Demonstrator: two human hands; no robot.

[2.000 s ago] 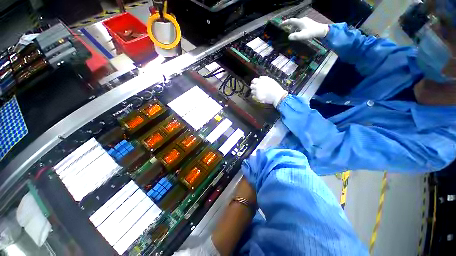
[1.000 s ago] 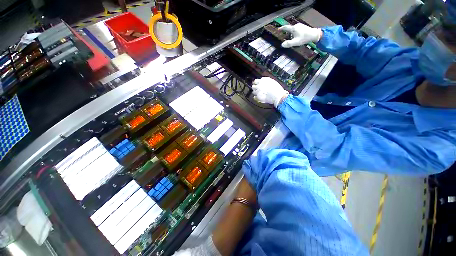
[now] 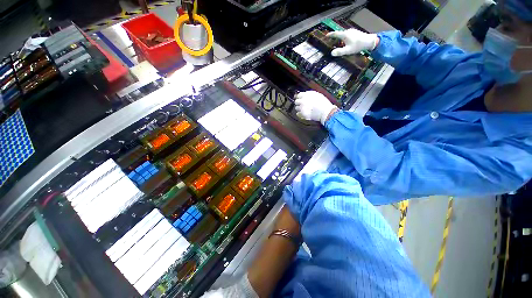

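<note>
A large dark green circuit board [image 3: 201, 247] lies in a black carrier [image 3: 79, 256] on the rails. It bears white rectangular blocks [image 3: 149, 250], amber-orange transformers [image 3: 202, 181], small blue components [image 3: 188, 219] and a small yellow component [image 3: 256, 137]. My right hand [image 3: 232, 290] is at the bottom edge, below the board's near side. Only its white glove cuff shows; the fingers are cut off, so its grip is hidden. A thin metallic bangle [image 3: 284, 234] is on that wrist. My left hand is not in view.
A coworker's gloved hands [image 3: 314, 107] work around a second board [image 3: 332, 61] at upper right. Beyond the rail [image 3: 116, 119] are a red bin [image 3: 153, 41], a yellow ring on a stand [image 3: 193, 35], a black tote [image 3: 233, 26] and a blue-dotted sheet [image 3: 14, 148]. White cloth [image 3: 39, 256] lies left.
The coworker's farther hand has shifted slightly over the second board, and the coworker's head has moved slightly. My right arm and the near board look unchanged.
</note>
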